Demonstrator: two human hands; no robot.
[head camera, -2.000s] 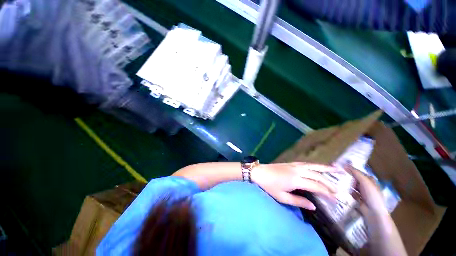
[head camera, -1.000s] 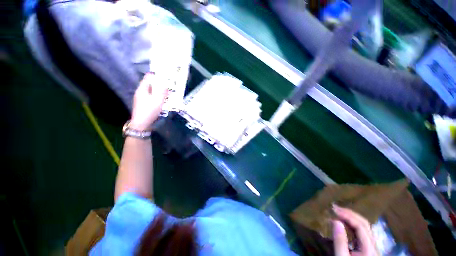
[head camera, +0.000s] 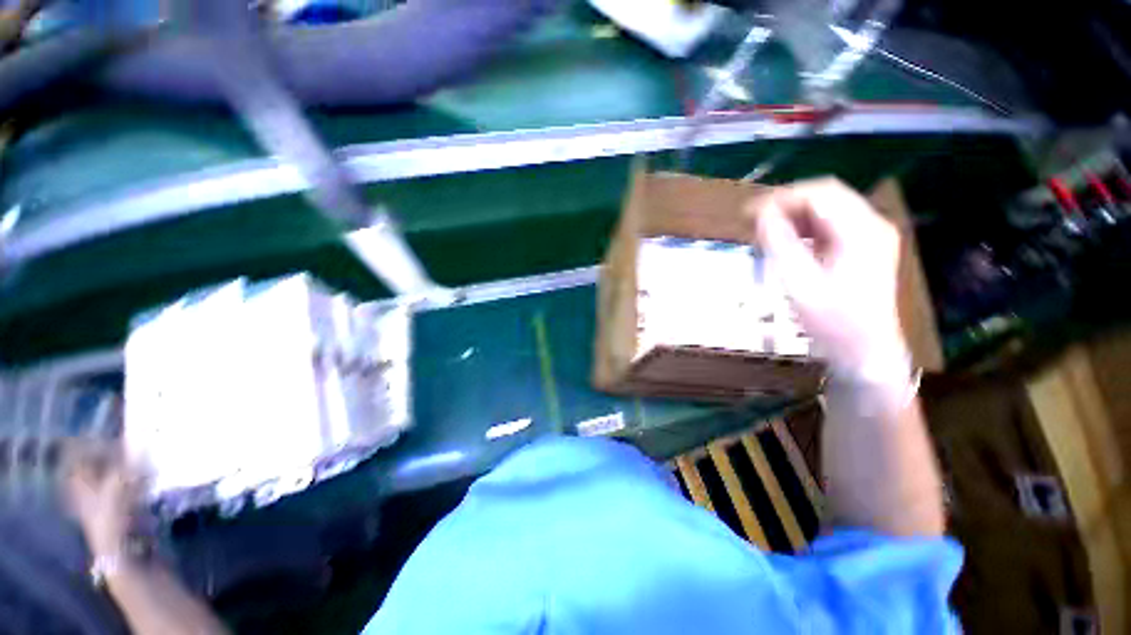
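The open brown carton (head camera: 620, 292) stands at the bench edge with white packs (head camera: 701, 298) inside. My right hand (head camera: 837, 273) is over the carton's right part, blurred, fingers bent; whether it holds anything does not show. An overlapping stack of white retail boxes (head camera: 248, 385) lies on the green bench, tabs along its near edge. My left hand (head camera: 102, 496) is at the stack's left end, cut off from clear view by strong blur; its grip cannot be made out.
A metal-edged green line (head camera: 509, 151) runs behind the bench, with a metal post (head camera: 298, 149) and a grey duct (head camera: 397, 50). A slatted pallet (head camera: 750, 490) shows below the carton. Brown cartons with labels (head camera: 1005, 496) are at lower right. Blurred grey cloth is at lower left.
The view has swung right, showing the carton and pallet more fully. My left hand no longer shows at the white pack by the grey garment; it is at the stack's left end. My right hand remains at the carton.
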